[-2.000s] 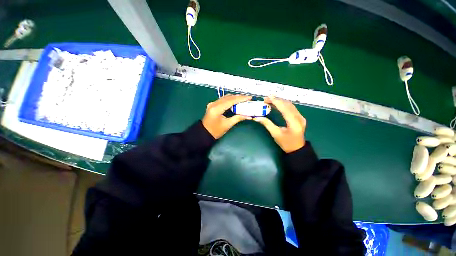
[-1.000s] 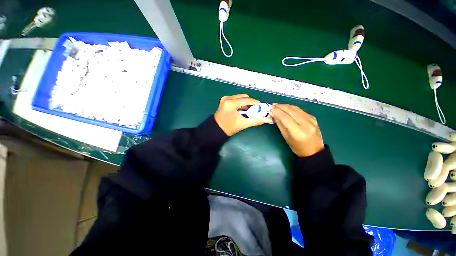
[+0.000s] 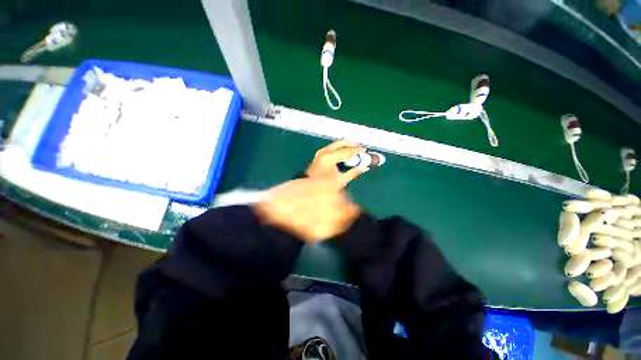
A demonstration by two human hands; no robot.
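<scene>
My left hand [image 3: 329, 163] holds a corded unit [image 3: 365, 161], white with blue marks and a brown end, just short of the metal rail. The unit's brown end points right. My right hand [image 3: 309, 209] is blurred and crosses over my left wrist, its fingers towards the left. A pale blurred streak shows beside its fingertips; I cannot tell whether it is held. The blue tray [image 3: 227, 144] heaped with small white parts stands left of my hands.
Beyond the metal rail [image 3: 429, 150], corded units lie spaced on the green belt, two touching [image 3: 464, 111]. A white post [image 3: 242, 56] rises behind the tray. Cream bodies [image 3: 596, 249] are piled at right. A blue bin [image 3: 507, 334] is below the bench edge.
My right hand has left the unit and moved left across my left wrist. The unit's brown end, earlier at left, now points right. The belt units have shifted in view.
</scene>
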